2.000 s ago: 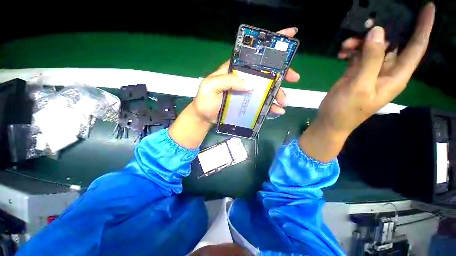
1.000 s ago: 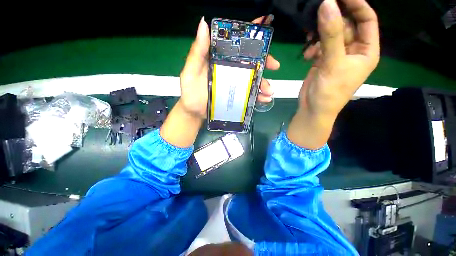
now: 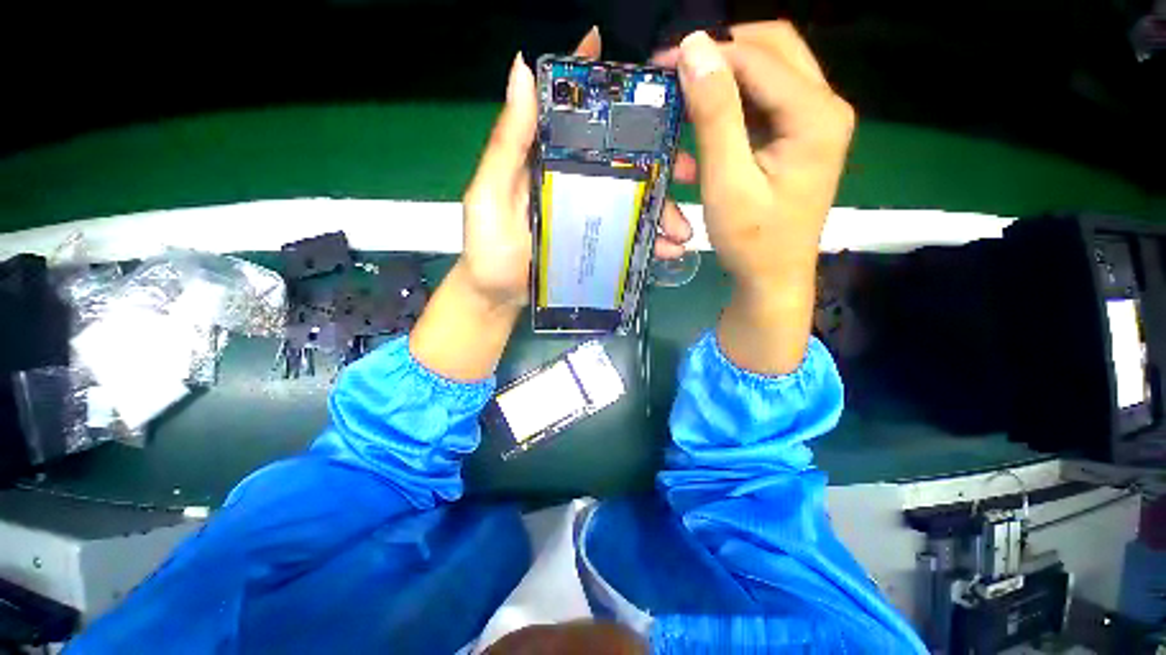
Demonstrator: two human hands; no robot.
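Note:
My left hand [image 3: 496,211] holds the open phone assembly [image 3: 591,211] upright over the mat, with its fingers around the far edge. The phone's battery [image 3: 590,243] is white with yellow edges. Its mainboard [image 3: 607,122], with grey shields and a camera, shows at the top. My right hand [image 3: 767,154] is at the phone's upper right corner, thumb bent close to the edge. A dark shape is at its fingertips against a dark background; I cannot tell whether it grips anything. A second open phone [image 3: 556,399] lies on the mat below.
Clear plastic bags [image 3: 147,335] and black cover plates [image 3: 345,301] lie at the left. A clear round dish [image 3: 674,266] is right of the phone. A black foam phone tray [image 3: 1080,339] stands at the right. A white edge [image 3: 384,220] borders the green line [image 3: 320,160].
My right hand has come in from the upper right to the phone's top corner. My left hand has shifted left with the phone, which is now more upright. The black part seen earlier by my right hand is no longer clear.

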